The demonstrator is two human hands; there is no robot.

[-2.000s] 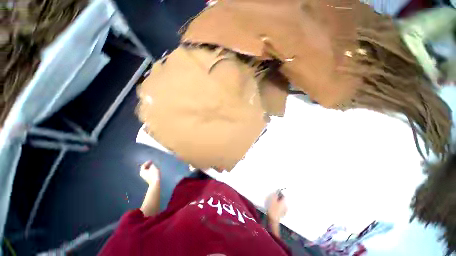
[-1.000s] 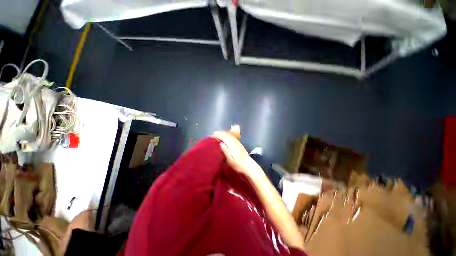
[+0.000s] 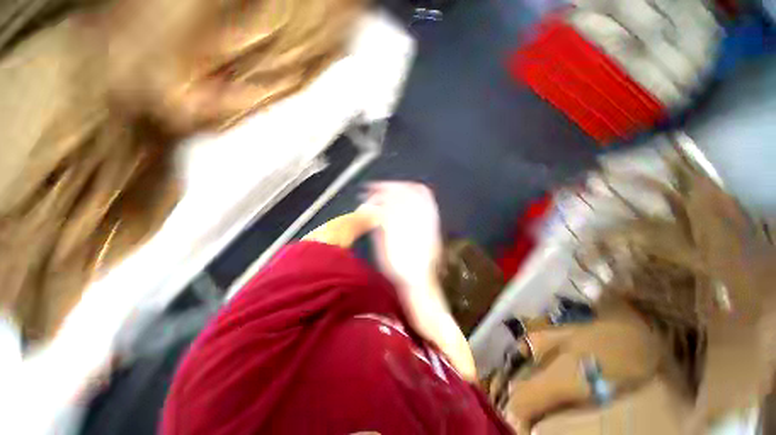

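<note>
My right hand (image 3: pixel 408 223) is in front of my body at the middle of the view, blurred. My left hand (image 3: pixel 371 204) is close beside it and partly hidden; the two seem to touch or overlap. I see no item in either hand, but blur hides the fingers. A blurred heap of tan-brown cloth pieces (image 3: pixel 128 144) lies on the white table (image 3: pixel 238 183) at the left. More tan bag panels (image 3: pixel 596 365) lie at the lower right, with a small bluish thing on them.
A red crate (image 3: pixel 587 81) with pale pieces beside it stands at the upper right. Brown strips or cloth (image 3: pixel 681 255) are heaped at the right. Dark floor (image 3: pixel 476 161) shows between the two work areas. A metal table leg or rail (image 3: pixel 298 223) runs along the left table.
The view has swung round: a tan heap on a white table now shows at the left and the red crate at the upper right. My hands are now together, higher before my body.
</note>
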